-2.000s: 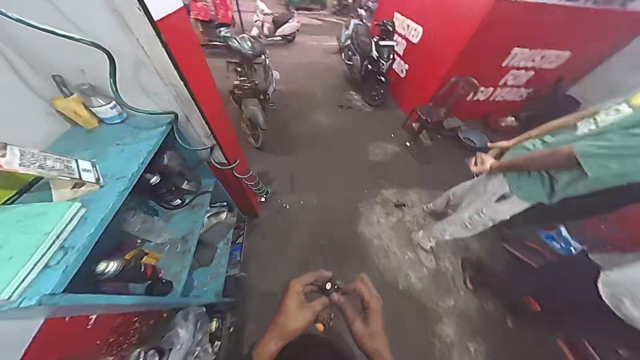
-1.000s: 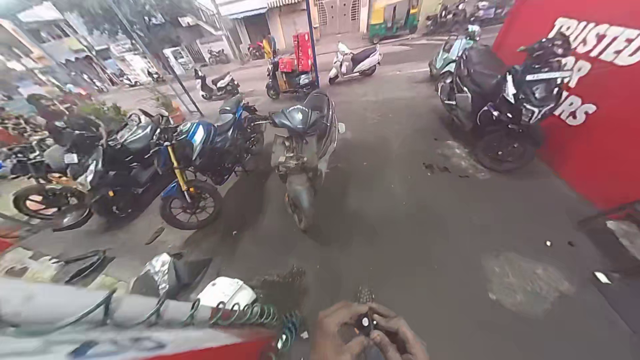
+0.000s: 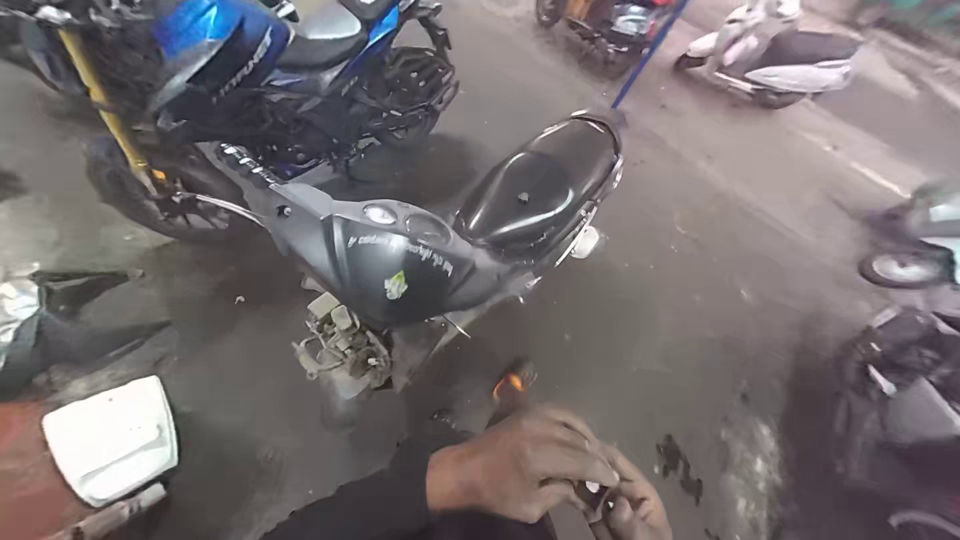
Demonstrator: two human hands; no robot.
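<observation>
Low in the head view, my left hand (image 3: 529,463) and my right hand (image 3: 637,499) meet with their fingers around a small dark part (image 3: 594,491) that has a pale spot on it. Fingers cover most of the part, so its kind cannot be told. Just beyond my hands stands a scooter with dark grey front panels (image 3: 401,262) and a black seat (image 3: 536,191). Its front end shows exposed mechanical parts (image 3: 345,349). A shoe with an orange patch (image 3: 514,382) is on the ground past my left hand.
A blue motorcycle (image 3: 277,67) with a gold fork stands at the upper left. Lower left is a white panel (image 3: 112,439). A white scooter (image 3: 780,64) is parked at the upper right, and a dark two-wheeler (image 3: 900,405) is at the right edge.
The view has swung from the blue shelf and red walls to the parked two-wheelers, and the dark grey scooter is now much closer. Both hands still hold the small part.
</observation>
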